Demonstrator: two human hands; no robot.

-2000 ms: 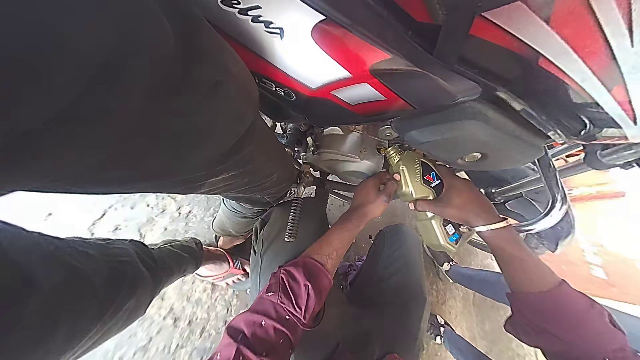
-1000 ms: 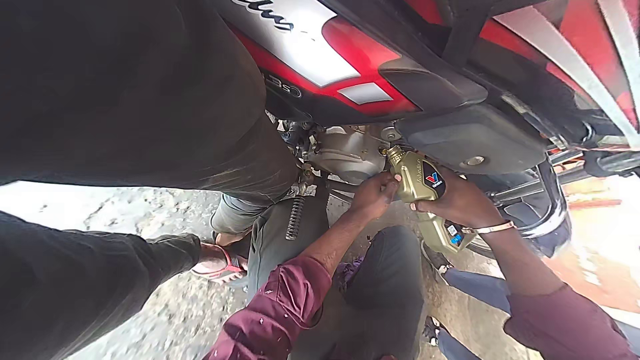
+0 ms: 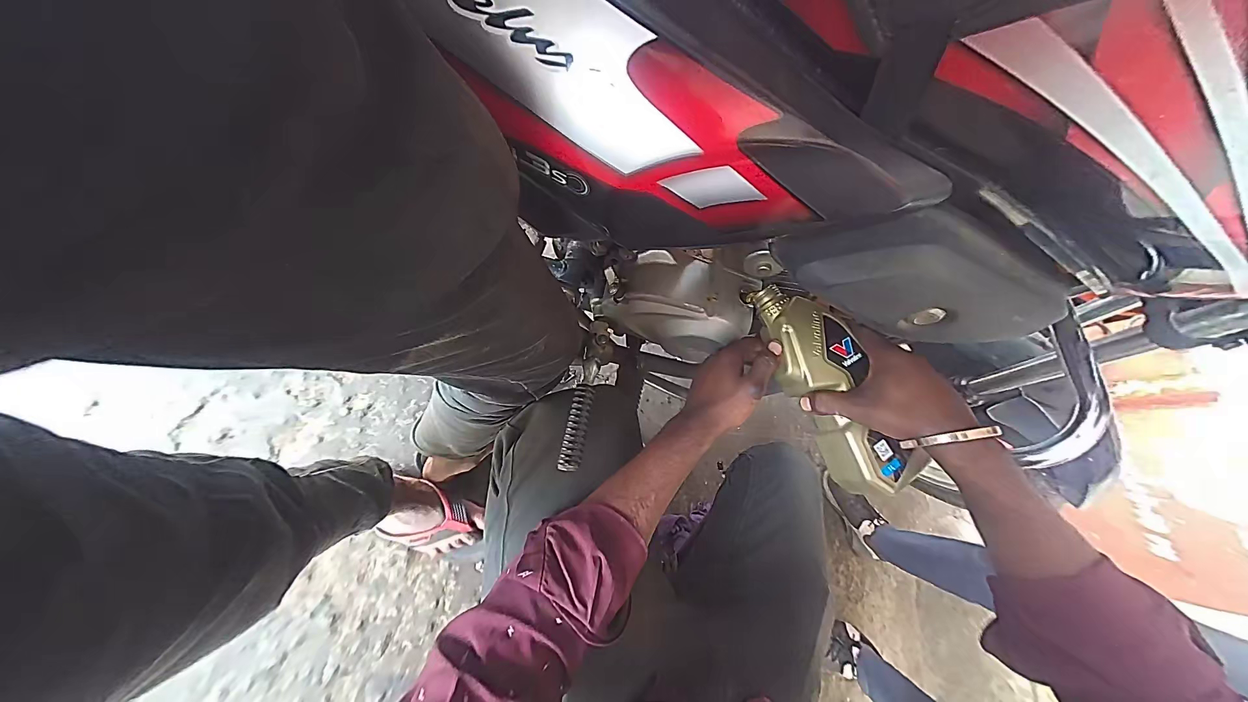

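A gold Valvoline oil bottle (image 3: 804, 356) is tilted, its neck against the top edge of the motorcycle's grey metal engine cover (image 3: 682, 302). My right hand (image 3: 892, 390), with a bangle at the wrist, is wrapped around the bottle's body. The fingers of my left hand (image 3: 731, 385) are bent beside the bottle, near its neck side; whether they pinch it or anything else is not clear. The filler opening is hidden behind the bottle's mouth, and no flow of oil can be made out.
The red, white and black side panel (image 3: 673, 127) rises above the engine. A coil spring (image 3: 575, 429) lies left of my left forearm. Another person's dark-trousered leg (image 3: 292, 244) fills the left side, close to the engine. More feet stand at the lower right.
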